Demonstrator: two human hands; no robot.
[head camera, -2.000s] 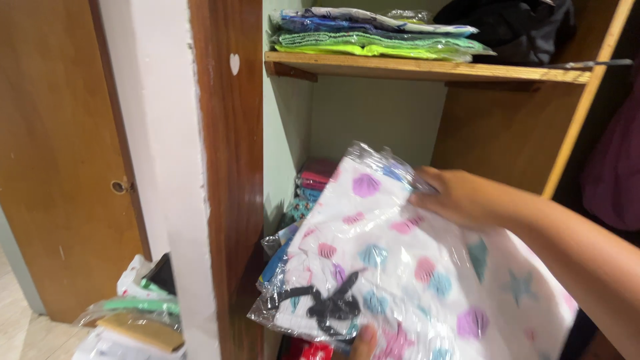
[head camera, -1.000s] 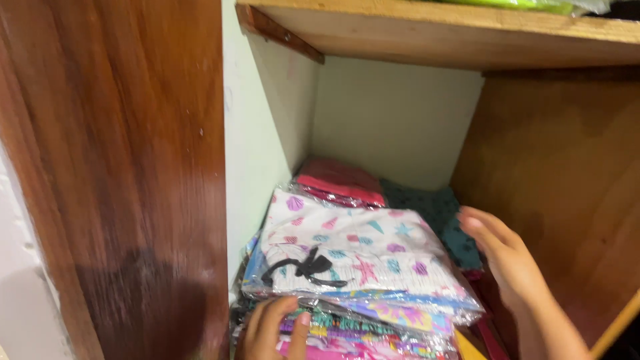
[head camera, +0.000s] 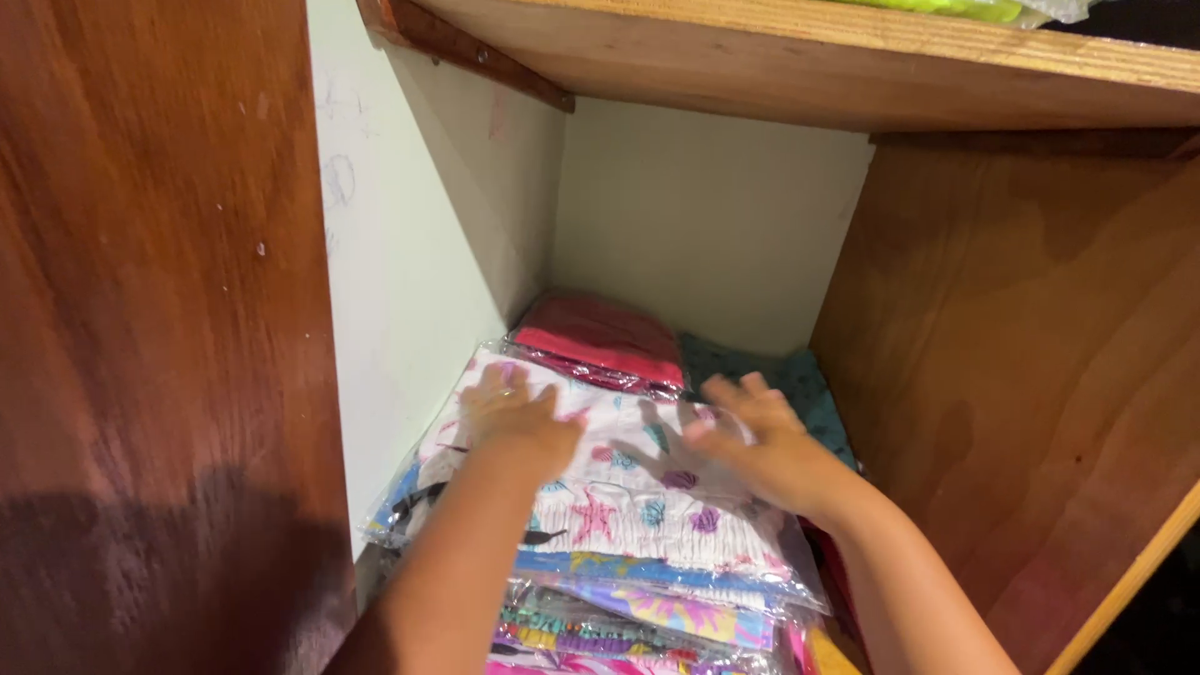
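Note:
A white garment with shell and starfish prints (head camera: 619, 506), folded in a clear plastic bag, lies on top of a stack of bagged, patterned clothes (head camera: 656, 609). Over its left part is my left hand (head camera: 520, 417), fingers spread and slightly blurred, holding nothing. My right hand (head camera: 769, 441) is at the garment's right side, its fingers apart and also blurred. Whether either palm presses on the plastic cannot be told. Behind the white garment sits a bagged red folded cloth (head camera: 605, 337), with a dark teal cloth (head camera: 787, 384) to its right.
The stack is inside a cupboard compartment with a pale left wall (head camera: 412, 234) and a wooden right panel (head camera: 1012, 328). Above runs a wooden shelf (head camera: 797, 56) bearing a bright green bagged item (head camera: 956, 7). A dark wooden post (head camera: 159, 281) stands at the left.
The bagged white garment, held up two seconds ago, now lies on the stack. Since one second ago, my left hand has moved from its front edge to over its top. The view has moved closer.

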